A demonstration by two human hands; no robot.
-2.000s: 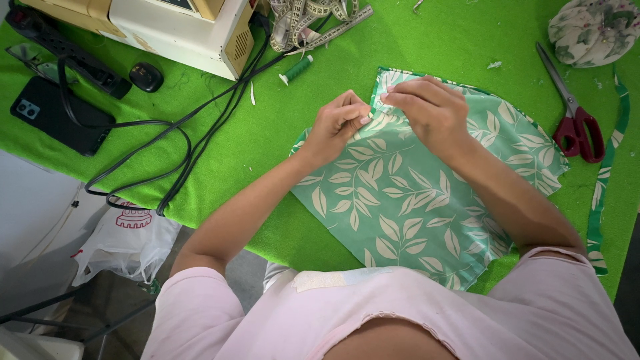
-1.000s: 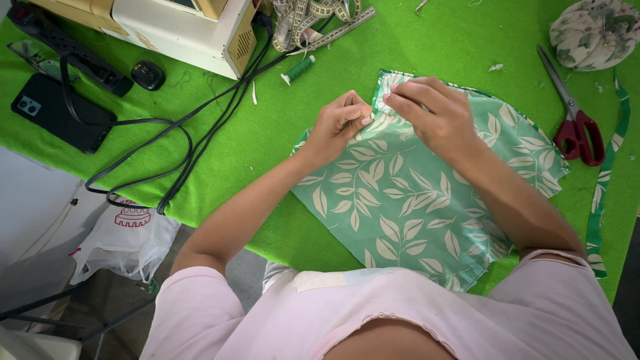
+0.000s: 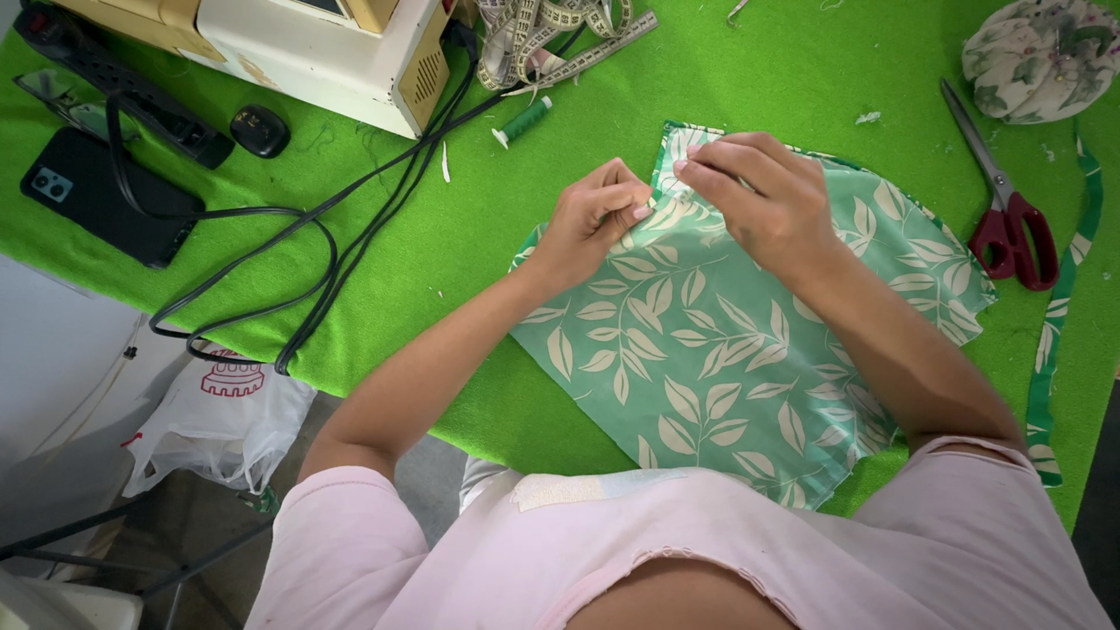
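A piece of green fabric with a cream leaf print lies over the front of the table, its upper edge bound in a darker green strip. My left hand pinches the fabric's edge just below its top left corner. Close by on the right, my right hand has its thumb and fingertips together at the same corner, on the pale folded part. Whether a needle or pin sits between those fingertips is too small to tell. A spool of green thread lies to the upper left of both hands.
Red-handled scissors, a pincushion and a printed fabric strip lie on the right. A tape measure and a sewing machine are at the back. Black cables, a phone and a power strip occupy the left.
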